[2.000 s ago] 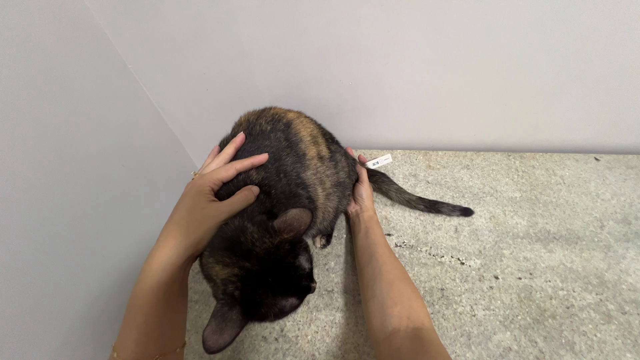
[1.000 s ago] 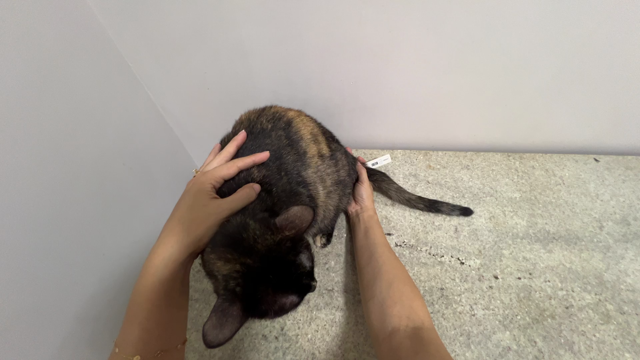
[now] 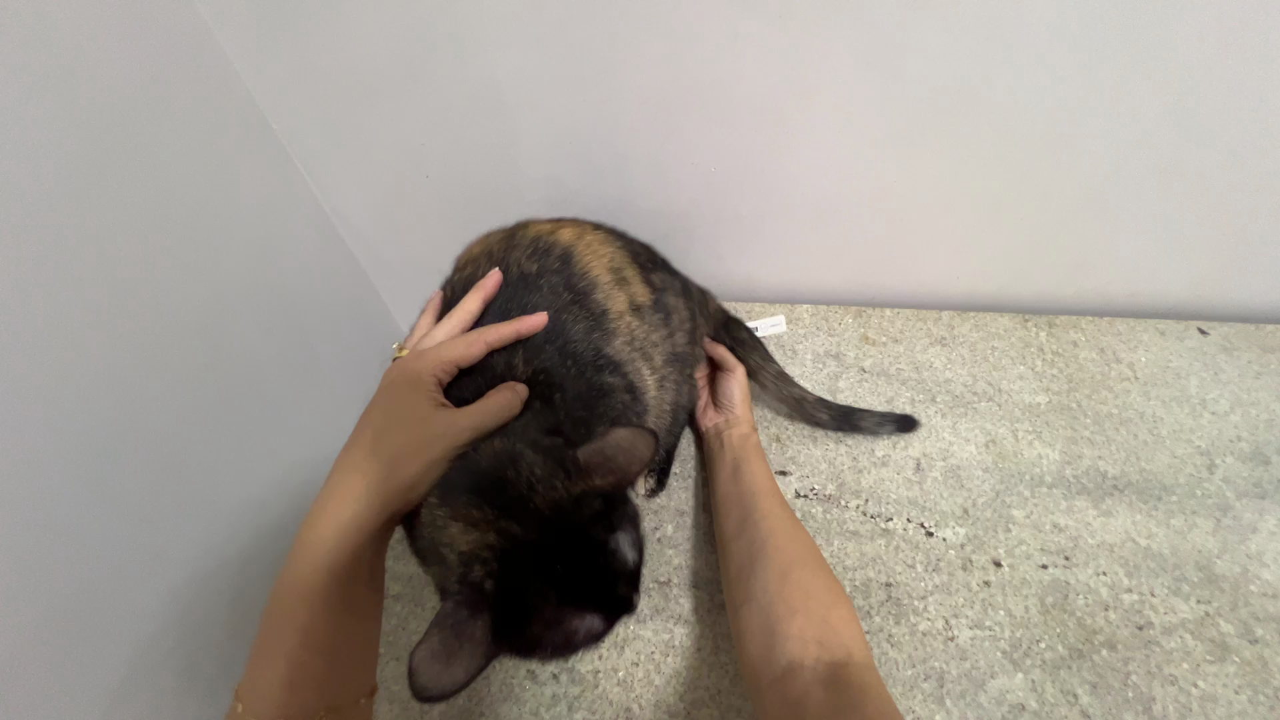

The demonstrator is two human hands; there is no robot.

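A tortoiseshell cat (image 3: 600, 330), dark with orange-brown patches, is on the speckled surface with its head toward me and its face turned down. Spread across the cat's back and shoulder is my left hand (image 3: 450, 370), a ring on one finger. My right hand (image 3: 722, 385) touches the cat's hindquarters near the base of the tail (image 3: 800, 395); its fingertips are partly hidden behind the body. Just behind the tail lies a small white tag or strip (image 3: 770, 326) bearing print.
Pale walls (image 3: 800, 150) meet in a corner at the left and border the speckled stone-look surface (image 3: 1080, 450). Small dark crumbs (image 3: 930, 530) are scattered to the right of my right forearm.
The cat's hindquarters and tail base have shifted slightly, and my right hand now sits a little lower and farther from the white tag. My left hand stays on the cat's back.
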